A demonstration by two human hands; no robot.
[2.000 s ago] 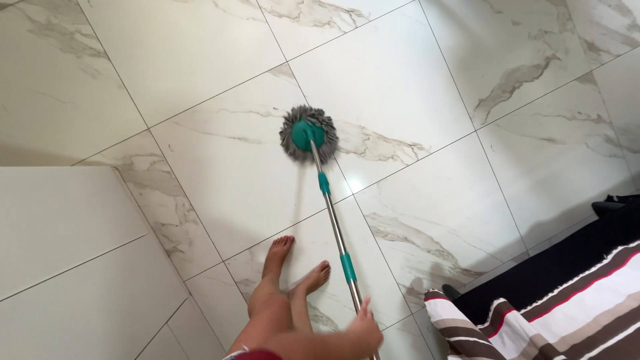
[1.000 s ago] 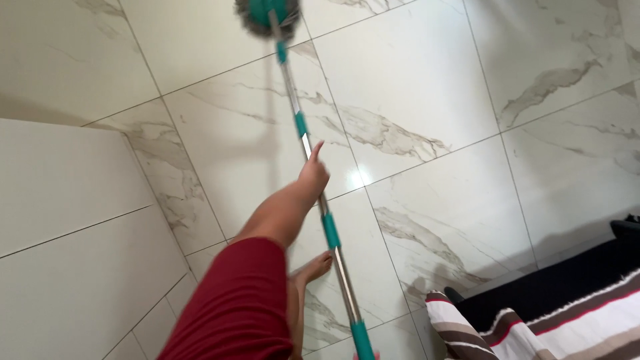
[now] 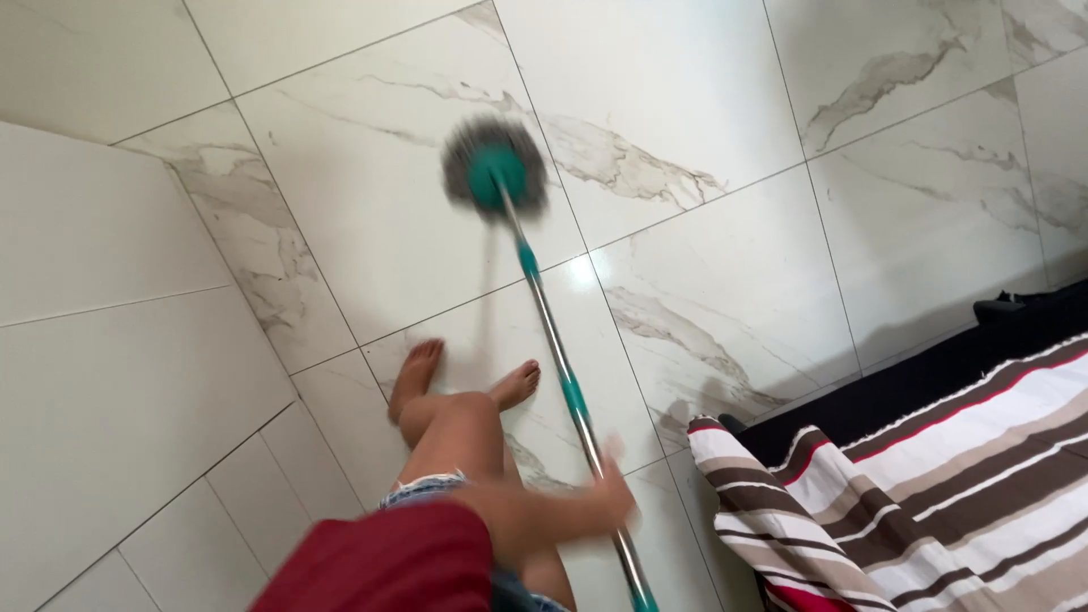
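A round mop with a grey microfibre head (image 3: 535, 161) and a green hub lies against the marbled floor tiles, blurred by motion. Its steel pole (image 3: 551, 327), with green collars, slants down to the lower right. My left hand (image 3: 614, 497), at the end of an arm in a red sleeve, is closed around the pole below the middle collar; the fingers are blurred. The pole's lower end runs out of the bottom of the view, and my right hand is not seen.
My bare feet (image 3: 516, 385) stand left of the pole. A white tiled wall (image 3: 102, 246) rises on the left. At the lower right, a striped cloth (image 3: 952, 476) covers a piece of furniture with a black edge (image 3: 892, 374).
The mop head was farther off, at the top of the view, one second ago and is now nearer my feet. My left hand has come back toward my body, with the arm drawn in.
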